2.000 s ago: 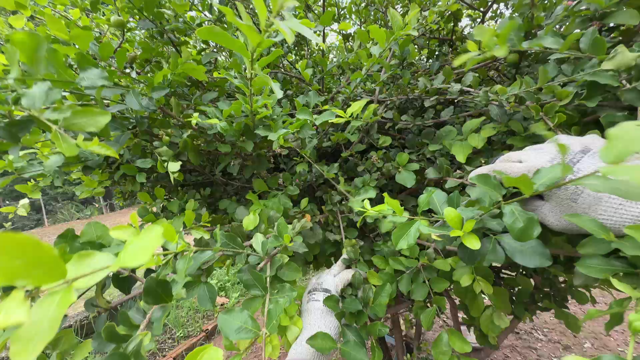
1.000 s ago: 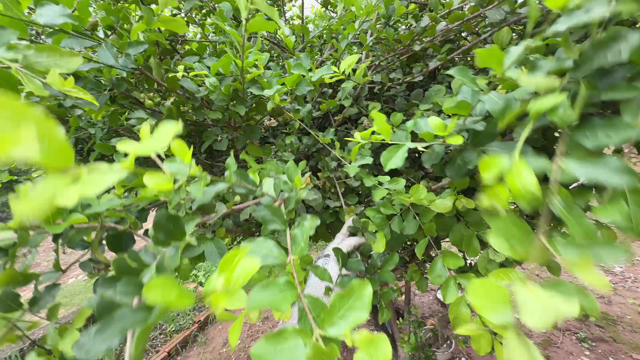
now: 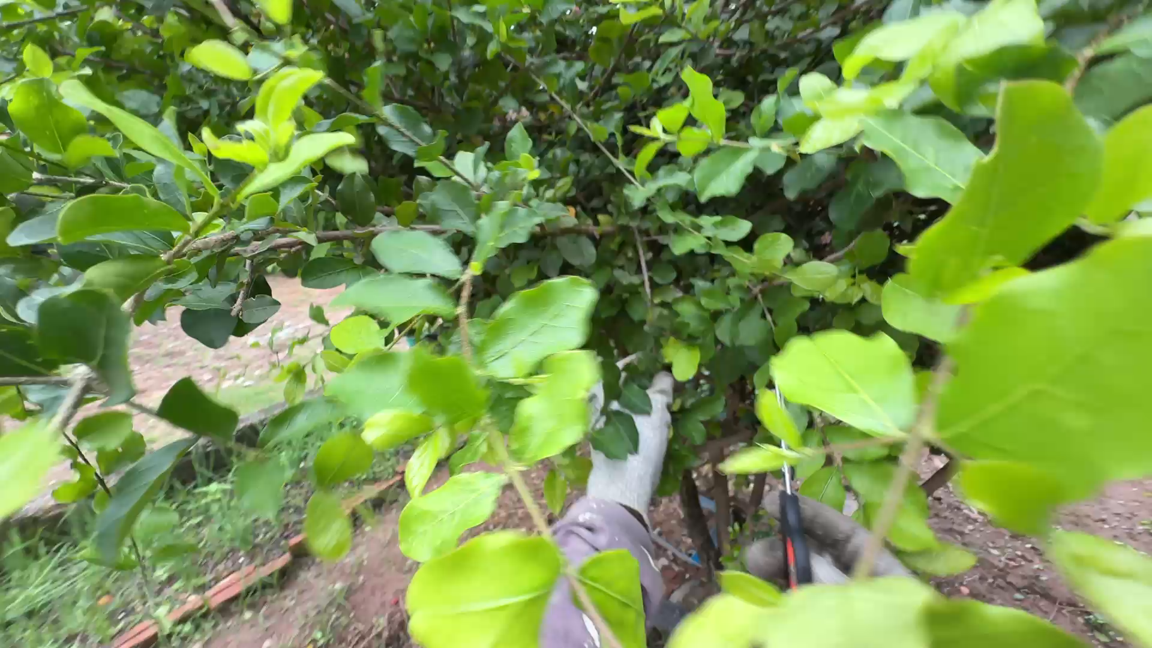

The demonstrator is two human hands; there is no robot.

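My left hand (image 3: 634, 441), in a whitish knit glove below a purple-grey sleeve, reaches into the lower foliage of a leafy green shrub (image 3: 720, 243). Leaves cover part of it, so whether it grips a twig is not clear. At the lower right, my right hand (image 3: 828, 540), gloved and in shade, is closed around a tool with a black and red handle (image 3: 792, 540). A thin metal part of the tool points up among the leaves; its kind cannot be told. Large leaves in front hide much of this hand.
Leafy branches hang close in front of the view on both sides. Thin stems (image 3: 697, 522) rise from reddish soil under the shrub. A row of bricks (image 3: 216, 594) edges grass (image 3: 54, 576) at the lower left, with a paved surface (image 3: 243, 346) beyond.
My right hand, among the leaves at the right two seconds ago and out of sight one second ago, now shows low at the right with the handled tool. The view has shifted.
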